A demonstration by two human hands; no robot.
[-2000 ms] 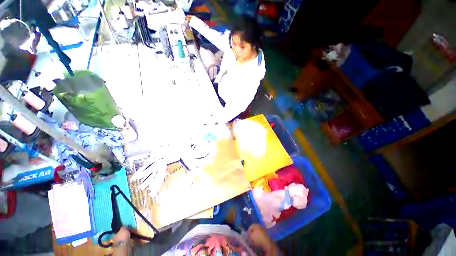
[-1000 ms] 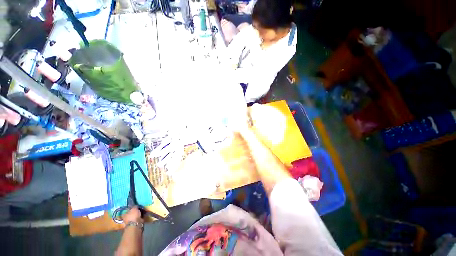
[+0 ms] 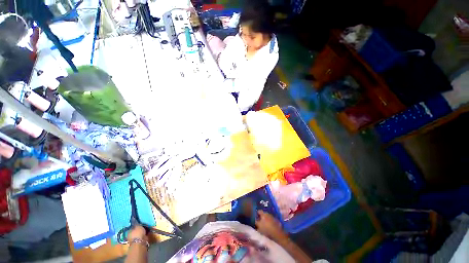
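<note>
My left hand (image 3: 137, 233) is closed around the handle area of a long black V-shaped tool, likely shears (image 3: 134, 205), over a teal mat (image 3: 121, 198) at the bench's near left corner. My right hand (image 3: 267, 222) is low beside my body, between the bench edge and the blue crate; it is dark and blurred, and I cannot tell if it holds anything. White, dark-edged fabric pieces (image 3: 167, 167) lie on the tan cardboard (image 3: 236, 177). More white pieces (image 3: 265, 128) lie on the yellow-orange board (image 3: 285, 146).
The blue crate (image 3: 342, 198) on the right holds pink (image 3: 293, 195) and red garment pieces. White-pink sheets (image 3: 87, 218) lie left of the mat. A crumpled green bag (image 3: 95, 95) stands farther back. A seated person (image 3: 257, 61) is across at a sewing machine (image 3: 180, 33).
My right arm, stretched over the cardboard toward the yellow board one second ago, is drawn back beside my body. My left hand stays at the black tool. The view has shifted.
</note>
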